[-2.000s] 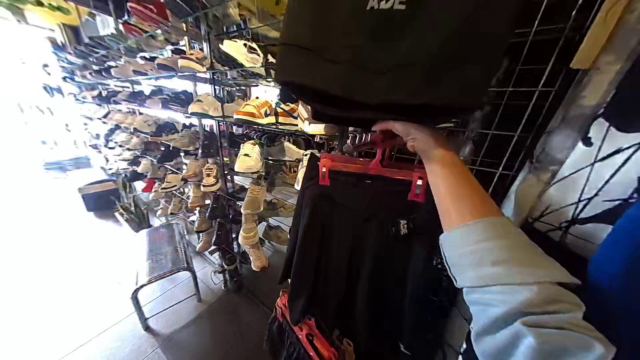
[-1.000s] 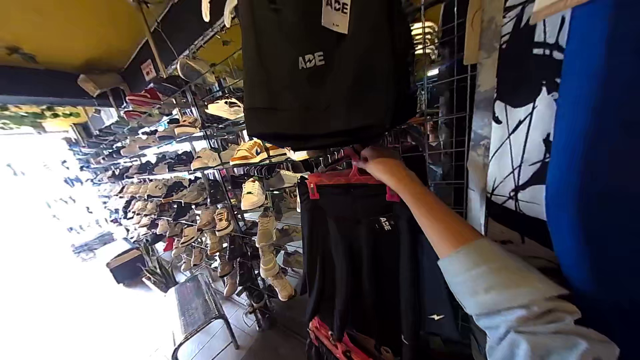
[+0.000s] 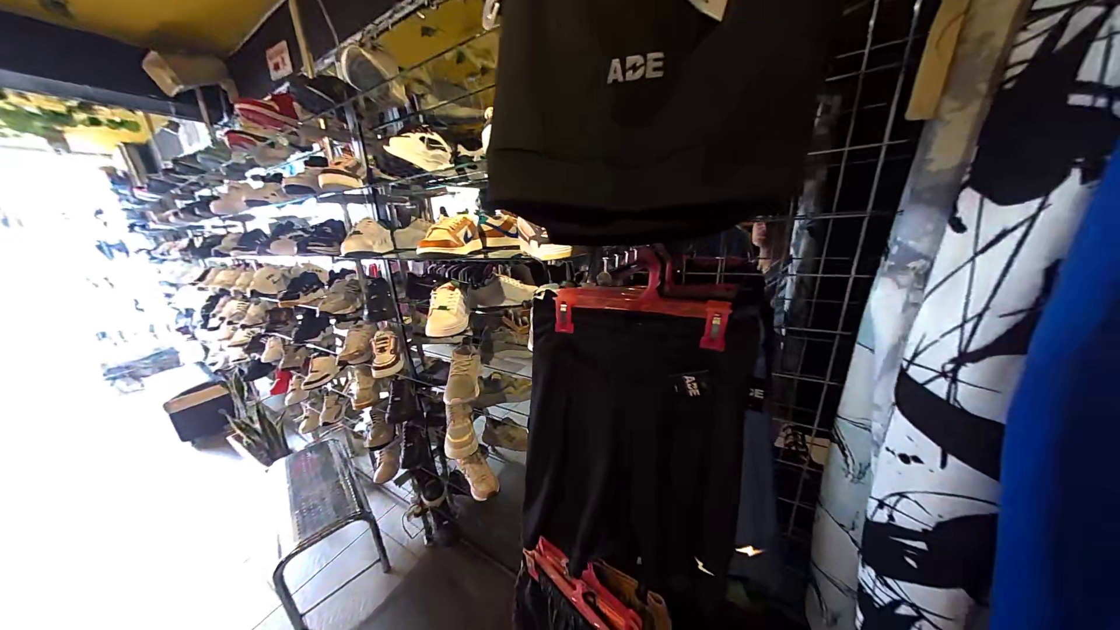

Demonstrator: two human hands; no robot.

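Observation:
Neither of my hands shows in the head view now. Black trousers [image 3: 630,437] hang from a red clip hanger [image 3: 643,302] in the middle of the view. A black garment or bag [image 3: 656,131] with white lettering hangs just above them. Dark blue-grey clothing [image 3: 759,490] shows behind the trousers' right edge. Below, more red hangers [image 3: 582,586] hold dark clothes, partly cut off by the lower edge of the view.
Shelves of shoes [image 3: 451,234] run along the left. A metal bench [image 3: 319,490] stands on the floor, with a potted plant [image 3: 258,429] and a dark box [image 3: 197,411] behind it. A wire grid [image 3: 831,262] and blue fabric [image 3: 1063,420] are at the right.
One second ago a hand was on the red hanger's hook; now it has left the view. The trousers still hang there.

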